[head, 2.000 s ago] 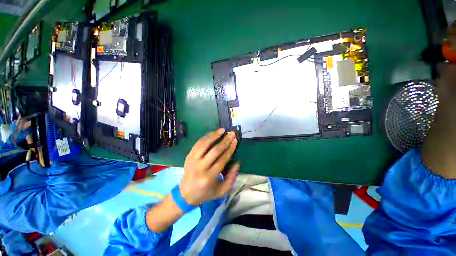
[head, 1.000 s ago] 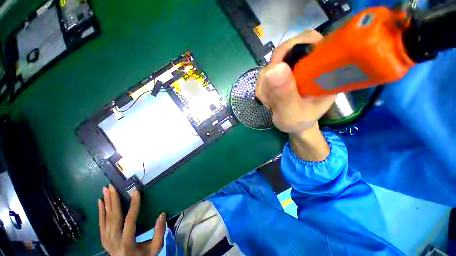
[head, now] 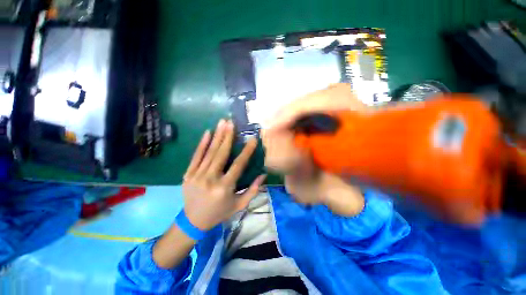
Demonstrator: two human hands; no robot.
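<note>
An opened tablet assembly (head: 297, 69) lies flat on the green mat in front of me, with gold-orange tape and circuitry at its right end. My right hand (head: 314, 150) is wrapped around an orange electric screwdriver (head: 398, 150), blurred and large near the camera. The hand and tool cover the tablet's lower right part, and the driver tip is hidden. My left hand (head: 216, 178) is spread, fingers apart, with its fingertips at the tablet's lower left corner. A blue band is on its wrist.
Stacked tablet assemblies (head: 72, 86) stand at the left, with loose wires on their edge. A round silver screw tray (head: 424, 91) is partly hidden behind the screwdriver. Another dark assembly (head: 496, 52) lies at the upper right. The mat's near edge runs just below the tablet.
My right hand has carried the screwdriver from the screw tray leftward over the tablet's lower part. My left hand stays by the tablet's lower left corner. The camera view has turned.
</note>
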